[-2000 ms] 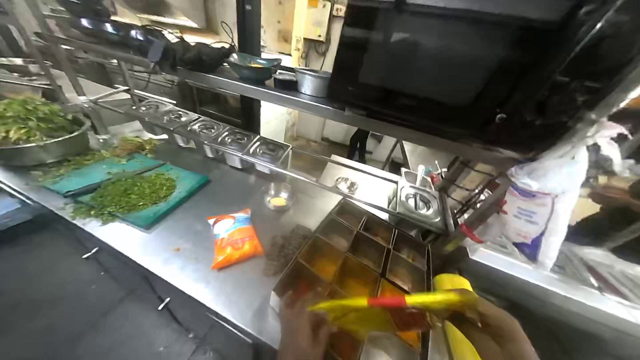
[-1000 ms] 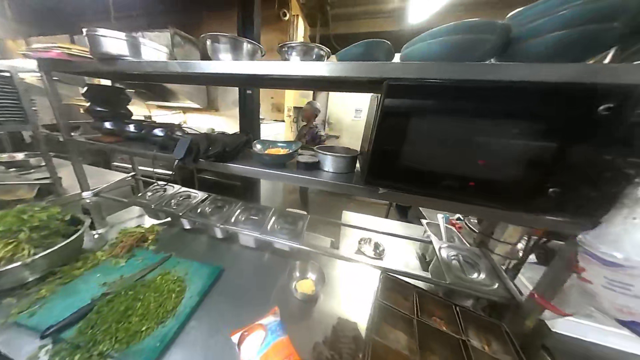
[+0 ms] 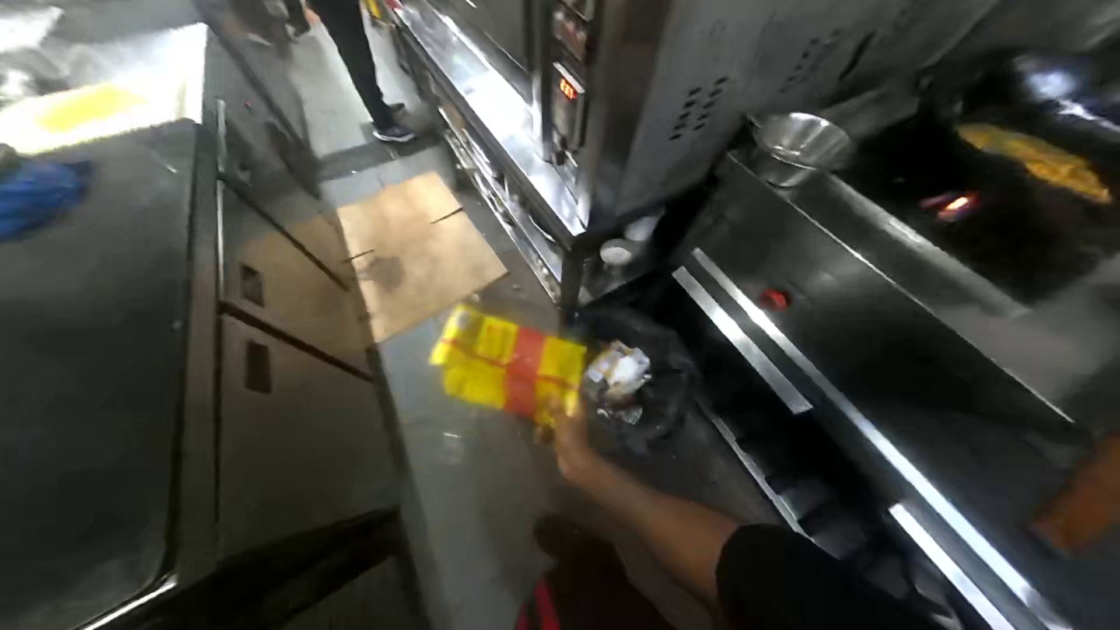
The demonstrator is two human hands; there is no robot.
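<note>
My right hand [image 3: 573, 437] reaches down and forward from a dark sleeve, gripping one end of a yellow plastic packet with a red band [image 3: 522, 366]. The packet is motion-blurred; its contents cannot be told. Just right of the packet and hand, lower down, is a black bin bag [image 3: 669, 394] with crumpled white waste [image 3: 619, 374] in it. My left hand is out of view.
Steel drawers [image 3: 289, 376] line the left; cardboard [image 3: 416, 249] lies on the floor. An oven-like steel cabinet [image 3: 647, 114], metal bowl [image 3: 801, 144] and lit burner [image 3: 954, 206] stand right. A person's leg [image 3: 354, 66] shows behind; a blurred hand [image 3: 1085, 499], seemingly another person's, is at right.
The view has swung from the prep counter to the floor and stove side. The yellow packet, over the counter's containers two seconds ago, is now above the floor beside the bin bag.
</note>
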